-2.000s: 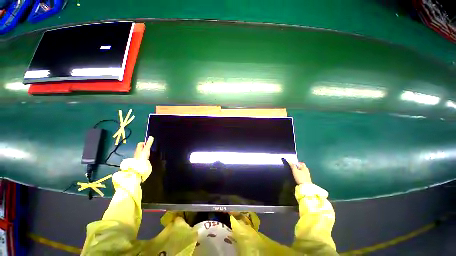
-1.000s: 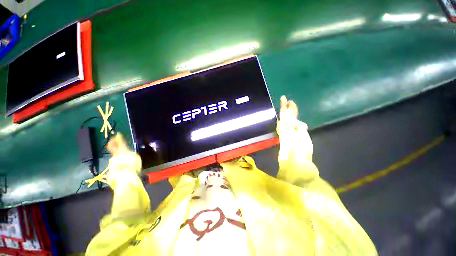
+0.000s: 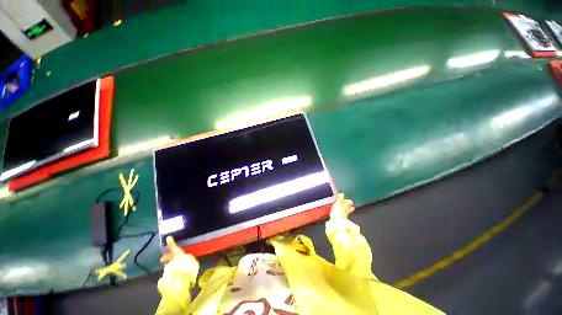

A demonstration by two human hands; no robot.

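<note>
The all-in-one unit point(image 3: 259, 144) lies screen up on a red-orange pad point(image 3: 296, 219) at the bench's near edge. Its screen shows a white "CEPTER" logo. My left hand point(image 3: 173, 251) is at the unit's near left corner. My right hand point(image 3: 342, 207) is at the near right corner. Both seem to touch the corners of the unit or pad; the exact grip is too small to tell. The black power adapter point(image 3: 101, 223) lies left of the unit, its thin cord running toward the unit's left side. Pale yellow tape crosses point(image 3: 127, 191) hold the cord.
Another unit point(image 3: 52, 129) lies on a red pad at the far left. A blue bin point(image 3: 15, 81) and a whitish device point(image 3: 40, 26) stand behind it. More units on red pads point(image 3: 531, 35) are at the far right. A yellow floor line point(image 3: 474, 249) runs beyond the near edge.
The screen, dark at first, shows the logo. My hands have gone from the screen's sides, through a moment apart from it, to its near corners. The view has turned.
</note>
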